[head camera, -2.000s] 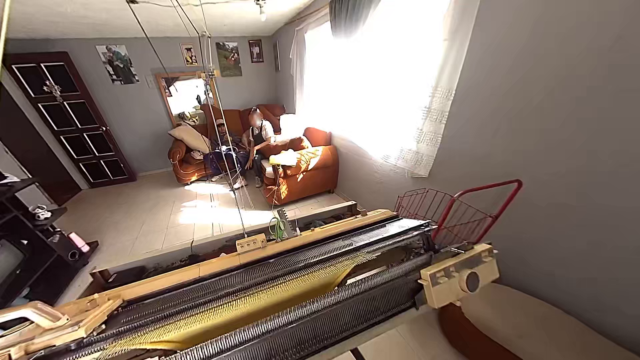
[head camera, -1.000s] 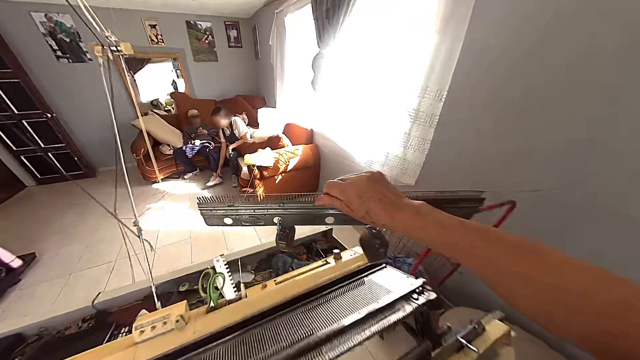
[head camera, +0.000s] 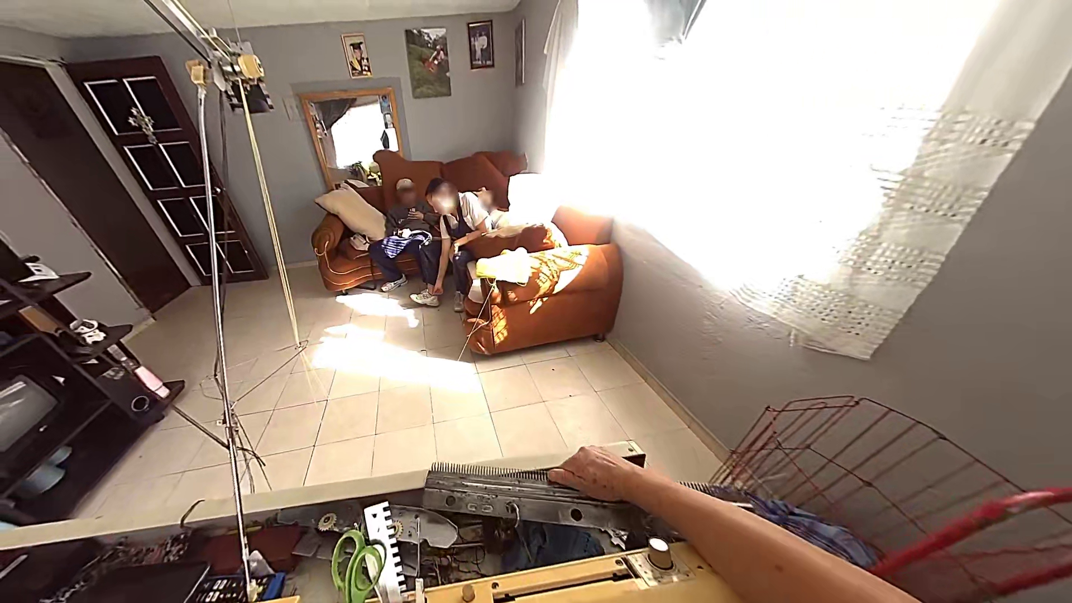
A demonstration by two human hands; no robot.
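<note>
My right hand (head camera: 596, 474) rests on a long black metal bar with a comb-like row of needles (head camera: 528, 494), its fingers over the upper edge. The bar lies at the far side of the knitting machine's cream bed (head camera: 578, 579), over a trough of tools and parts. Green-handled scissors (head camera: 358, 566) and a white toothed plastic comb (head camera: 385, 548) stand left of the bar. My left hand is not in view.
A red wire cart (head camera: 854, 469) stands at the right. Thin metal yarn rods (head camera: 219, 335) rise at the left. Two people (head camera: 448, 222) sit on an orange sofa (head camera: 544, 293) across the tiled floor. A dark shelf unit (head camera: 75, 402) stands at the left.
One second ago my right hand held the needle bar raised above the machine; now the bar is lower, at the machine's far edge. Two seconds ago no hand was in view. The view has shifted.
</note>
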